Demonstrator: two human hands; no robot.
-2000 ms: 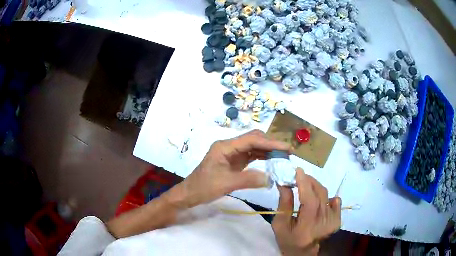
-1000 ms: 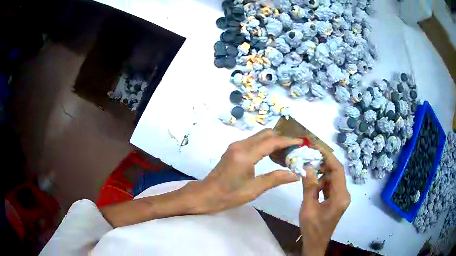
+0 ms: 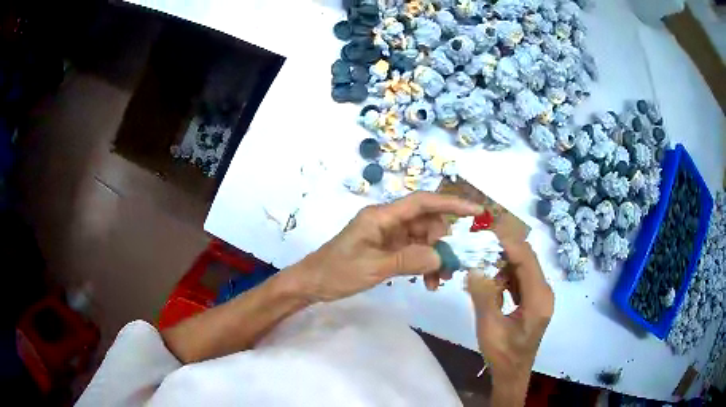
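A pale ornament body (image 3: 476, 251) with a dark round piece (image 3: 446, 258) on its left end is held between both hands above the table, in front of the board. My left hand (image 3: 374, 246) has its thumb against the dark piece and its fingers over the top. My right hand (image 3: 513, 306) grips the right end of the body. A short pale line, perhaps part of the stick, shows by my right wrist. The brown board (image 3: 509, 225) and red glue pot (image 3: 482, 220) are partly hidden by the hands.
The main heap of pale bodies (image 3: 493, 71) lies at the back, with dark pieces (image 3: 354, 75) at its left. A heap of joined pieces (image 3: 601, 187) lies right, beside the blue tray (image 3: 623, 274). Red stools (image 3: 52, 326) stand on the floor at left.
The ornament has turned, so its dark end now faces left. The yellow stick seen earlier across my right hand no longer shows at length. Both hands have moved slightly.
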